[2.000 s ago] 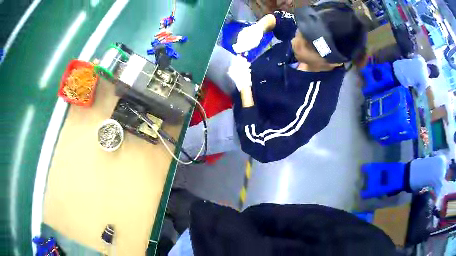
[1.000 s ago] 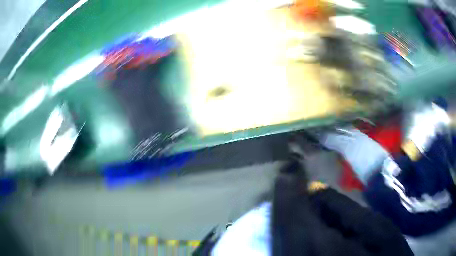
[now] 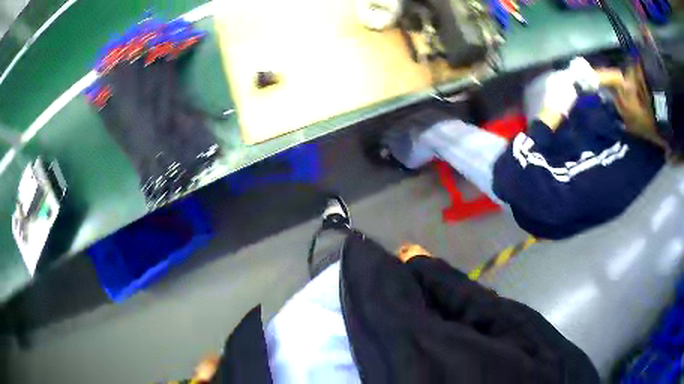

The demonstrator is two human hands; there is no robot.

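My right hand (image 3: 411, 251) shows small beside my black jacket, partly covered by the sleeve. My left hand (image 3: 206, 367) is small and blurred at the bottom edge. I cannot tell whether either hand holds anything. A bundle of long black strips (image 3: 154, 112) lies across the green bench (image 3: 206, 86), with red and blue pieces at its far end and pale, shiny tips near the bench's front edge. A tan board (image 3: 315, 67) lies beside it, with a small dark object (image 3: 266, 79) on it.
A blue bin (image 3: 154, 247) is below the bench edge. A white-faced panel (image 3: 36, 214) is at the bench's left. A co-worker in a dark striped top (image 3: 577, 172) sits at the right on a red stool (image 3: 472, 202). A machine (image 3: 450, 34) is at the top.
The view has swung left and down along the bench. The tan board and co-worker now lie higher or further right; the black bundle, blue bin and both my hands have come into view.
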